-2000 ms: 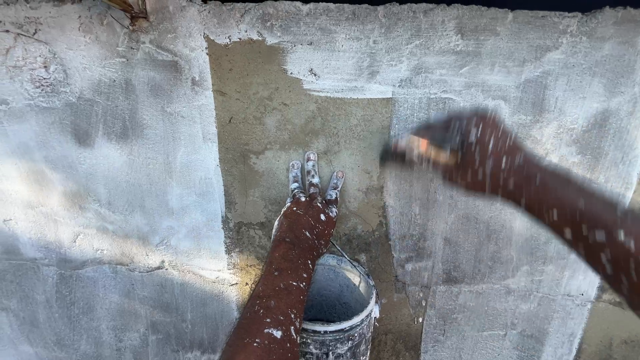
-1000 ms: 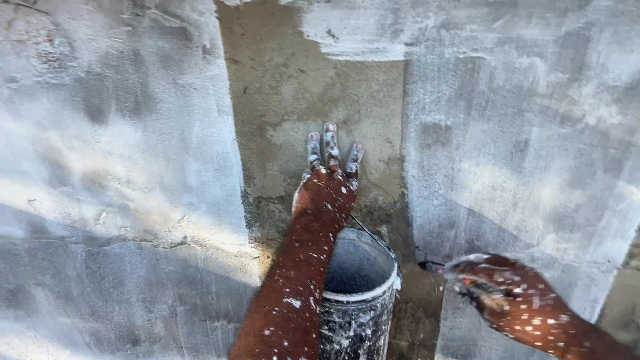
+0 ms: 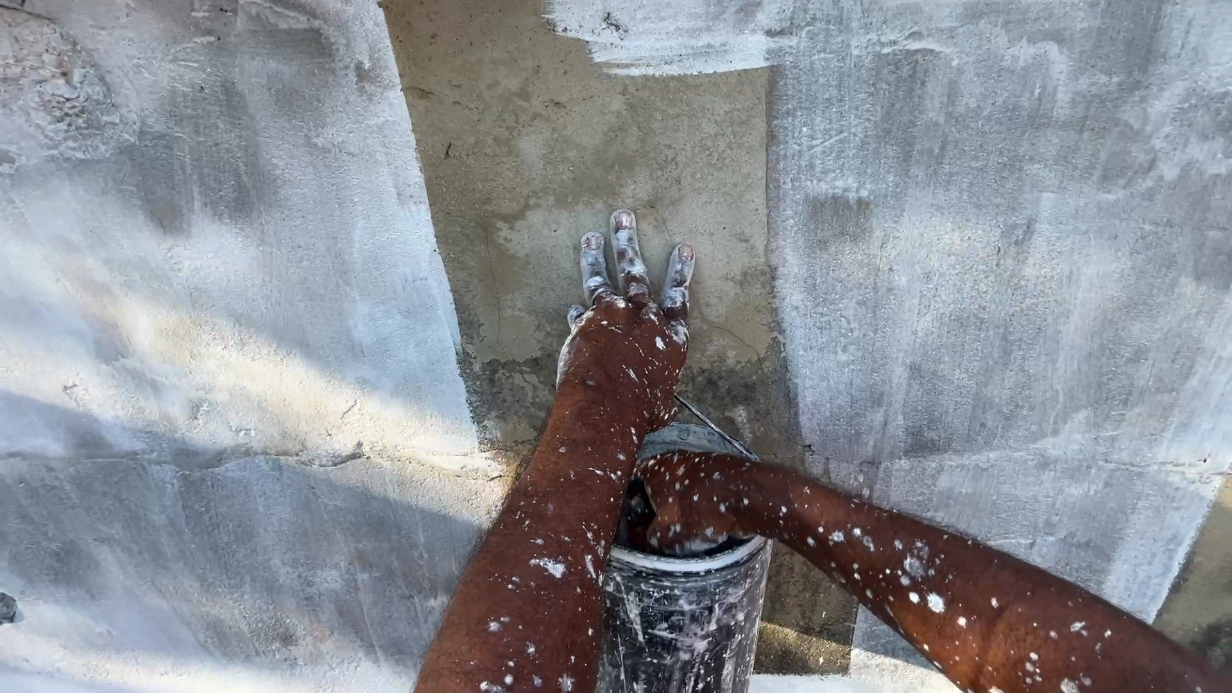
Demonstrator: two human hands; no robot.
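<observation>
My left hand (image 3: 626,337), spotted with white paint, has several fingers spread against the bare grey-brown part of the wall (image 3: 597,144). The wire handle (image 3: 714,425) of a bucket runs up beneath this hand, and the bucket hangs from it. The dark, paint-smeared bucket (image 3: 683,626) has a whitish rim. My right hand (image 3: 688,500) is inside its mouth, just below my left wrist, with the fingers curled and partly hidden. The paintbrush seen in this hand earlier is hidden by the hand and the bucket.
Streaky white paint covers the wall on the left (image 3: 241,241) and on the right (image 3: 962,289) of the bare strip, and a white patch (image 3: 674,34) crosses its top. A crack (image 3: 289,460) runs sideways at the lower left. Another unpainted part (image 3: 1203,577) shows at the lower right edge.
My right hand was raised at the right with the brush, then came down beside the bucket, and is now inside it. My left hand stays against the wall. The view has tilted down.
</observation>
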